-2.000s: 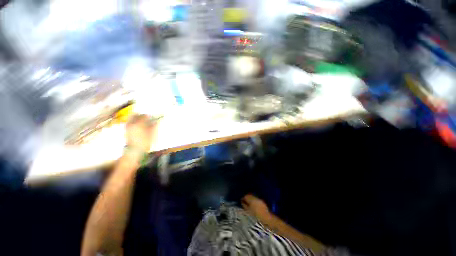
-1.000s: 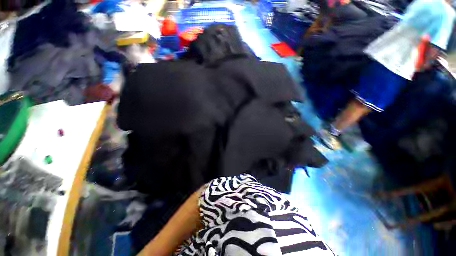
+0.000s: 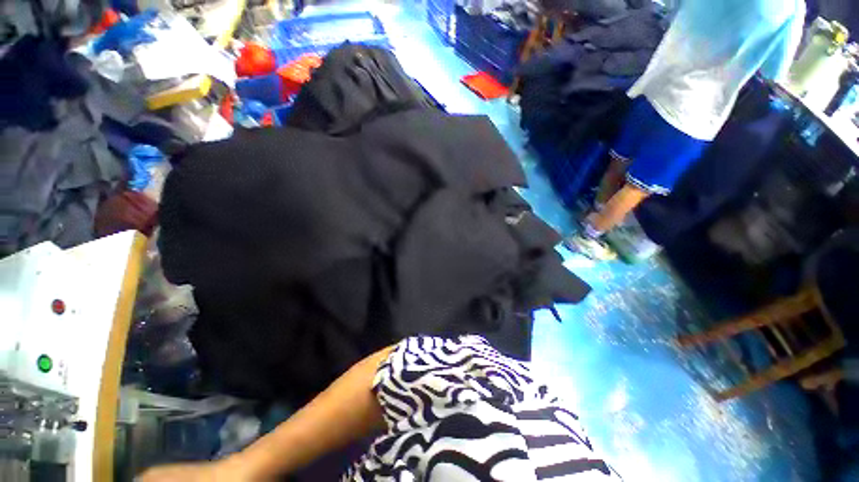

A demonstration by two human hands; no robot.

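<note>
A large heap of dark garments [image 3: 320, 216] lies in front of me, with soft folds and loose flaps on its right side. My right forearm reaches down and left from a black-and-white patterned sleeve, in front of the heap's lower edge. Only a part of my right hand [image 3: 184, 472] shows at the bottom edge; its fingers are cut off. My left hand is out of the picture. The white table [image 3: 85, 282] with a wooden edge is at the left, with a red and a green button set in its top.
A person [image 3: 692, 85] in a light shirt and blue shorts stands at the upper right beside more dark cloth [image 3: 598, 56]. A wooden stool [image 3: 772, 344] is at the right. A blue crate [image 3: 325, 33] and red items lie behind the heap. Grey garments [image 3: 56, 169] are at the left.
The view has swung from the machine table to the heap and become sharper. My left hand has left the picture. Part of my right hand now shows at the bottom left.
</note>
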